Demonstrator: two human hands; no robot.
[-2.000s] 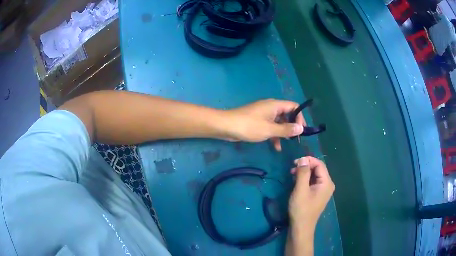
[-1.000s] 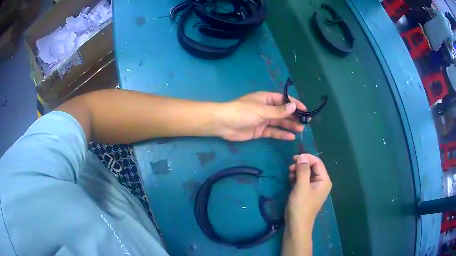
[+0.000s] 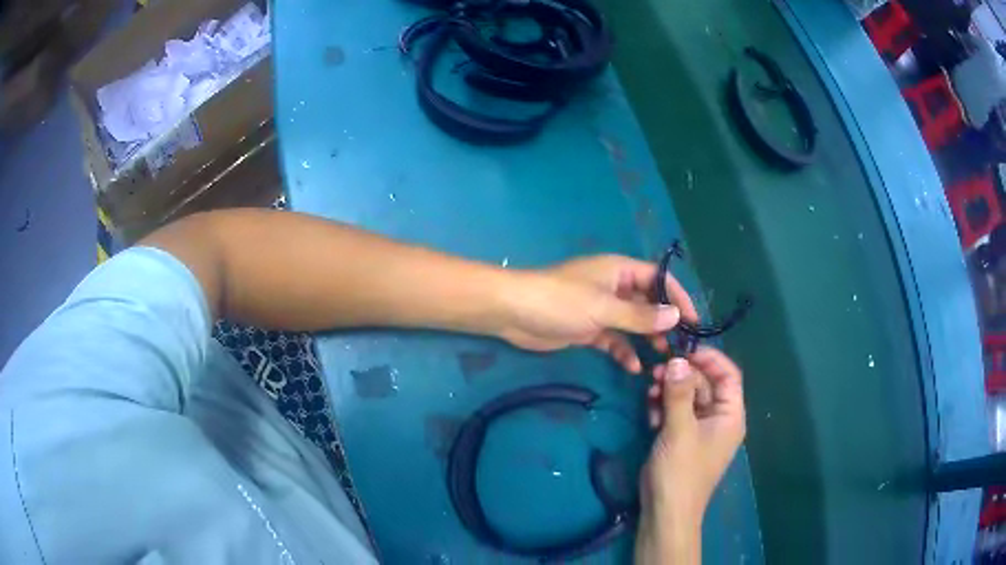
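My left hand (image 3: 607, 309) holds a small black yoke (image 3: 723, 327) between thumb and fingers, its two curved arms pointing up and to the right. My right hand (image 3: 695, 419) is just below, its thumb and fingers pinched at the yoke's short stem. The fingertips hide the joint, and I cannot make out a wire between them. A large black C-shaped headband (image 3: 469, 486) lies on the blue-green bench (image 3: 386, 441) beside my right hand, its end near my right wrist, with a dark curved part at its inner right side.
A pile of black headbands (image 3: 496, 110) lies on the bench at the top. One headband unit (image 3: 772, 121) lies on the dark green belt (image 3: 816, 276). A carton (image 3: 121, 188) with crumpled white pieces stands at upper left. Red stools or bins (image 3: 938, 110) line the far right.
My right hand has closed the gap to the yoke; a thin line spanned it before. The yoke in my left hand has turned so its arms open up and right. The unit on the belt has shifted.
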